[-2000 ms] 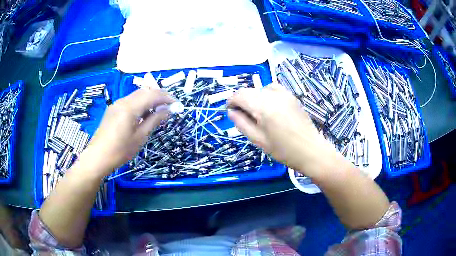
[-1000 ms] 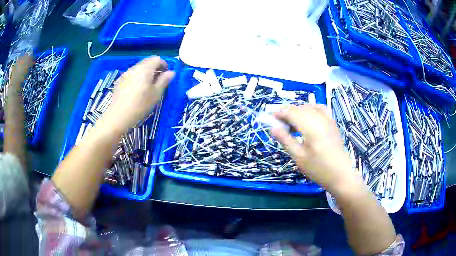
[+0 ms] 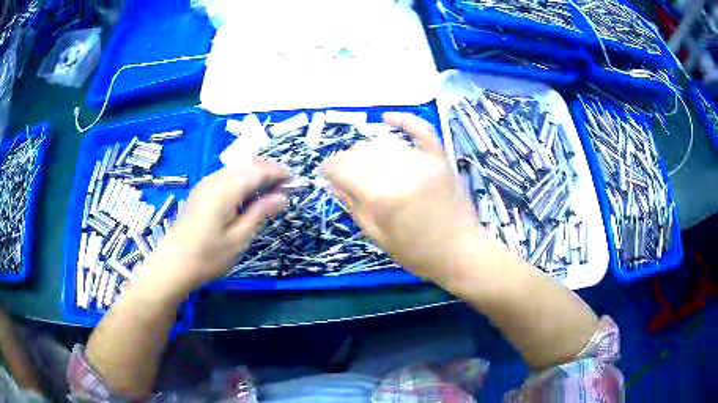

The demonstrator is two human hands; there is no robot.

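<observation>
My left hand (image 3: 216, 224) is over the left part of the centre blue tray (image 3: 315, 281). A small bright part (image 3: 297, 182) shows at its thumb and fingertips, blurred. My right hand (image 3: 405, 197) is close to its right, over the same tray, with fingers curled; whether it grips the part's other end is not clear. The tray holds a heap of thin metal rods (image 3: 311, 244) with dark ends. White sleeves (image 3: 244, 138) lie along its far edge. The left blue tray (image 3: 177, 149) holds short silver tubes (image 3: 126, 201).
A white tray (image 3: 590, 271) of metal assemblies stands right of centre, with a blue tray (image 3: 669, 264) beside it. A white sheet (image 3: 315, 63) lies behind. Stacked blue trays are at back right. A clear box (image 3: 71, 57) and another rod tray are at far left.
My left hand has moved from the left tray to the centre tray, and my hands are now close together. The view has shifted. The other person's arm at left has withdrawn from the far-left tray.
</observation>
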